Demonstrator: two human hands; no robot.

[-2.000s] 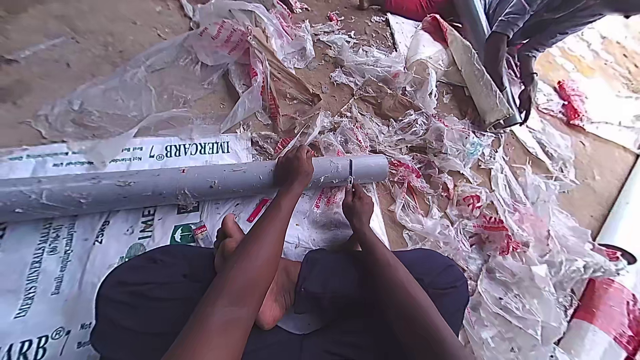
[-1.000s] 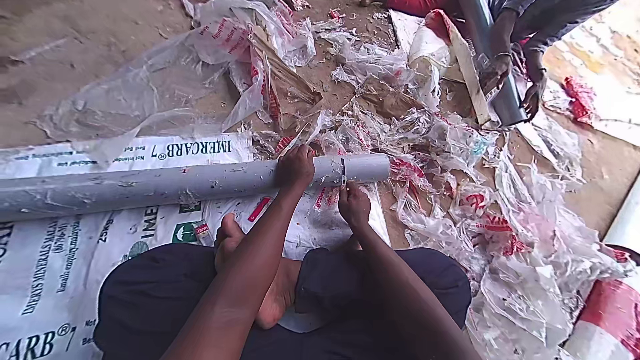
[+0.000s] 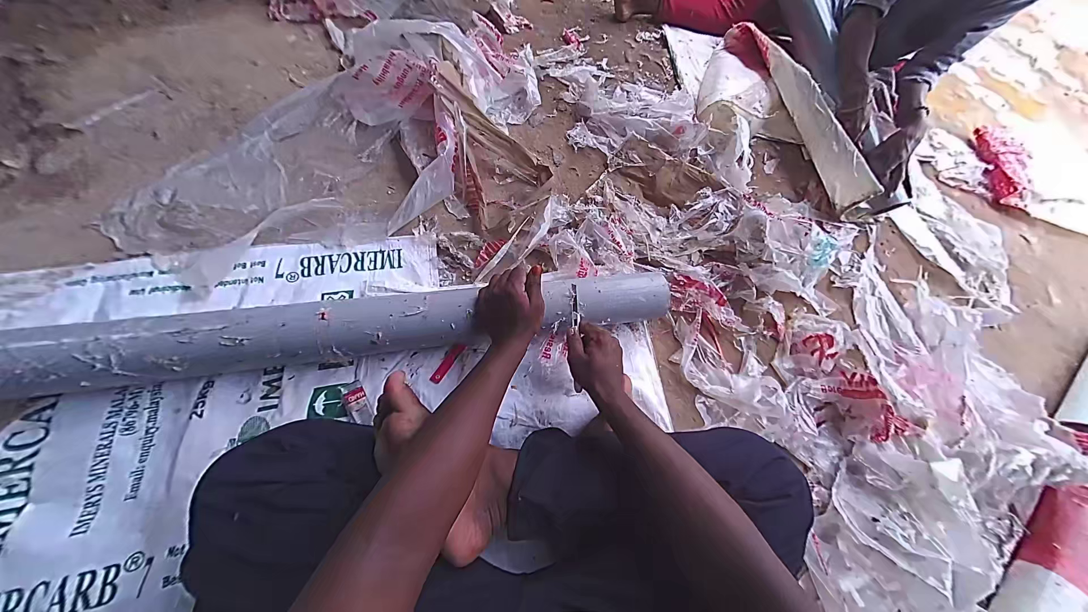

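A long grey plastic pipe (image 3: pixel 399 319) lies across in front of me, its near-right end past my hands. My left hand (image 3: pixel 512 304) presses on top of the pipe with its fingers over the far side. Just right of it, my right hand (image 3: pixel 595 361) grips a thin blade tool (image 3: pixel 575 308), whose dark blade lies upright in view across the pipe's surface. The handle is mostly hidden in my fingers. White shavings cling to the pipe. Under it is a white printed plastic sack (image 3: pixel 204 297), with a red strip-like object (image 3: pixel 447 364) on it.
Torn clear plastic film (image 3: pixel 816 340) with red print is heaped to the right and ahead. At the upper right, another person's hands (image 3: pixel 892 136) hold a grey pipe. A red and white object (image 3: pixel 1045 552) lies at the lower right. My bare foot rests before me.
My left hand stays on the pipe, and my right hand stays close beside it with the blade. At the upper right, the other person's hands and pipe have shifted.
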